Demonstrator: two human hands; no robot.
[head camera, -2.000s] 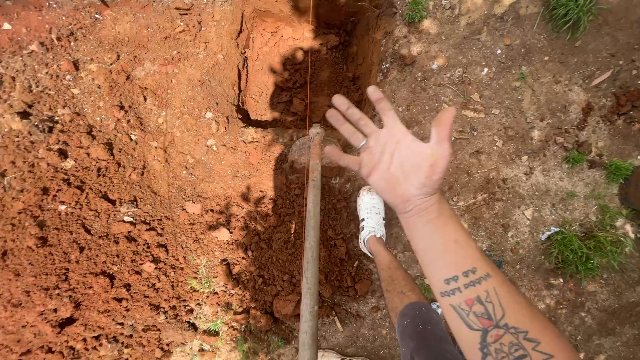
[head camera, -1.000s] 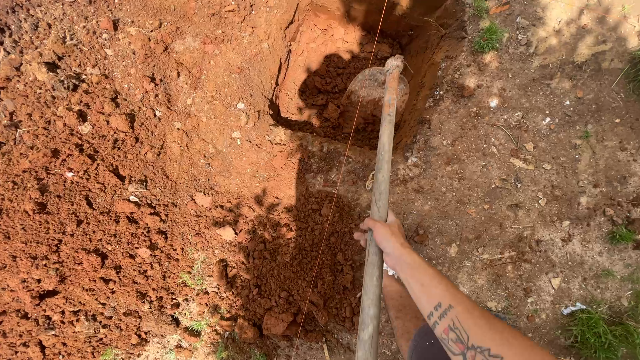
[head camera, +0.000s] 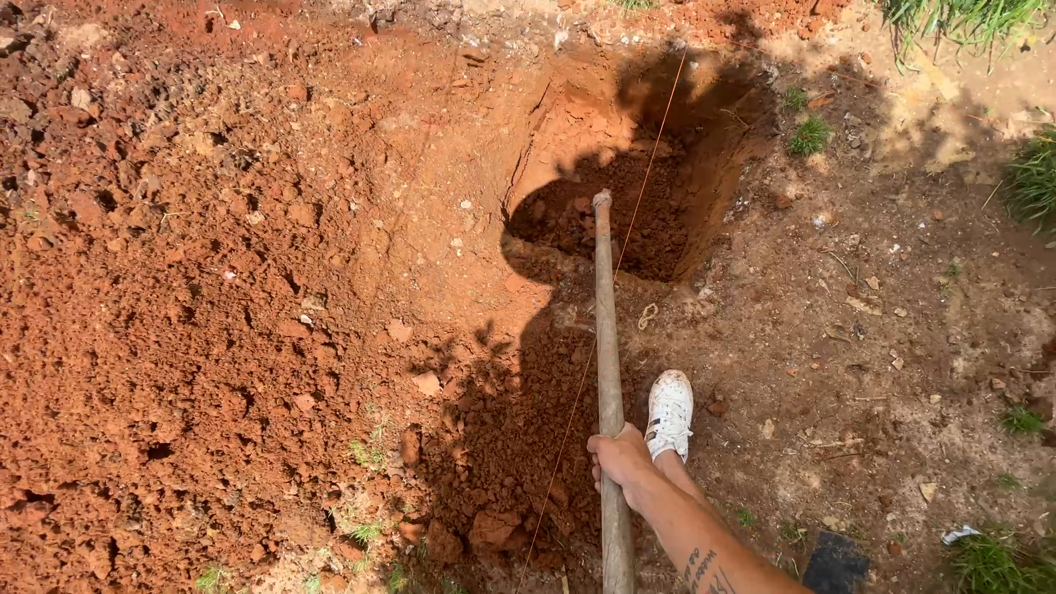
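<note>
My right hand (head camera: 620, 462) is closed around a long wooden tool handle (head camera: 607, 346), low in the view. The handle runs up from the bottom edge, and its far end lies over a squared pit (head camera: 726, 173) dug in red earth. Whatever blade it carries cannot be made out now. An orange string line (head camera: 652, 165) stretches over the pit and passes close to the handle. My left hand is outside the view.
A white sneaker (head camera: 670, 412) on my foot stands right of the handle. Loose red soil (head camera: 206, 396) is heaped on the left, with clods (head camera: 495, 528) near the bottom. Grass tufts (head camera: 990, 561) and a dark flat piece (head camera: 836, 564) lie at the right.
Two seconds ago my right hand was spread open beside the handle; by one second ago it had closed on it. The rounded metal blade seen over the pit's near edge earlier no longer shows.
</note>
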